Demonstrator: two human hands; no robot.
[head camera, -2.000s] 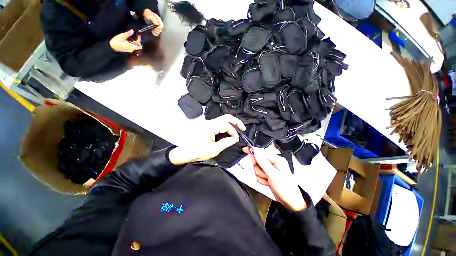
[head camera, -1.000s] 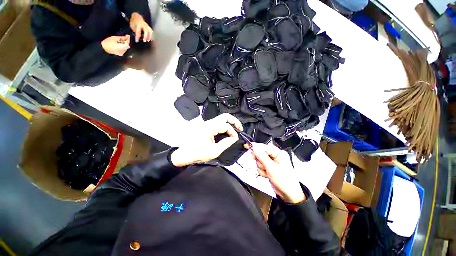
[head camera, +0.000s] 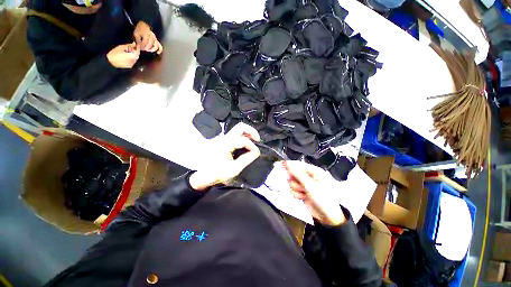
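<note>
A black fabric pouch (head camera: 255, 171) hangs at my chest, its upper edge pinched by my left hand (head camera: 227, 160), thumb and fingers curled in a ring. My right hand (head camera: 308, 188) is just to the right, its fingertips closed around the end of a thin tool (head camera: 274, 150), perhaps snips, that points up and left along the pouch edge. The tool is blurred, so I cannot tell whether its tip touches the pouch. A large heap of black pouches (head camera: 291, 78) lies just beyond my hands.
A coworker (head camera: 84, 50) works with both hands at the left. A dark fluffy tuft (head camera: 196, 17) lies on the white table (head camera: 131, 126). An open carton (head camera: 42, 179) of black pieces stands at lower left. Brown strips (head camera: 462, 112), a carton (head camera: 406, 196) and blue crates (head camera: 406, 148) are at the right.
My right hand has moved slightly to the right, away from my left hand. The left hand still pinches the pouch. The coworker's hands have come together.
</note>
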